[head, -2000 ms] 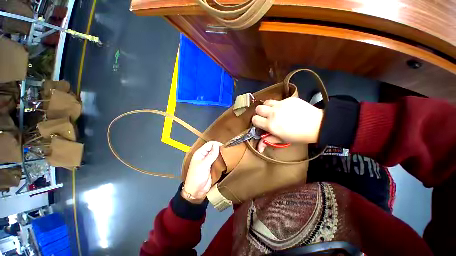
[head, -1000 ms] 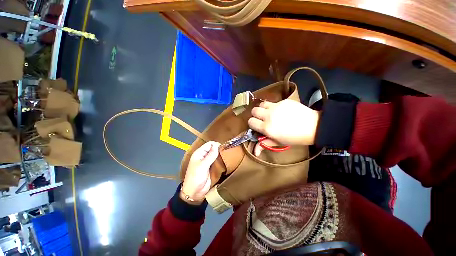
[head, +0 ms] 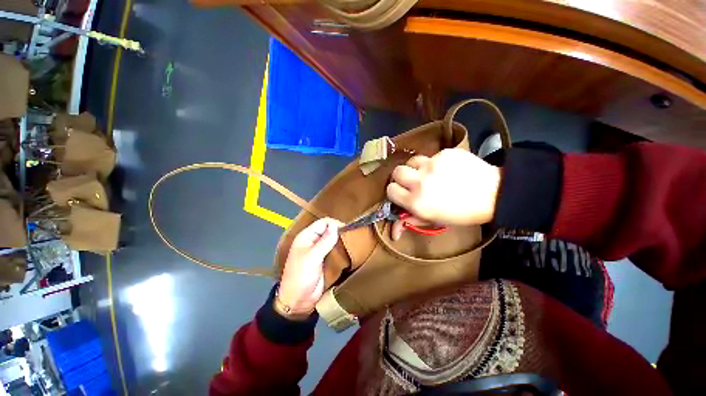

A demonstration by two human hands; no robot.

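A tan handbag lies on my lap with its mouth open. My right hand grips pliers with red handles, their jaws pointing left into the bag mouth. My left hand pinches the bag's inner edge at the jaw tips; what lies between the fingertips is too small to tell. A long thin strap loops out to the left over the floor. Pale wraps show at the bag, one above the mouth and one below it.
A glossy reddish-brown desk stands beyond the bag, with coiled tan straps at its edge. A blue bin is on the floor beside it. Racks of tan bags stand at the far left, with blue crates below.
The view has shifted slightly, so the floor, racks and desk appear moved a little left and up. Both hands keep nearly the same hold and place at the bag mouth.
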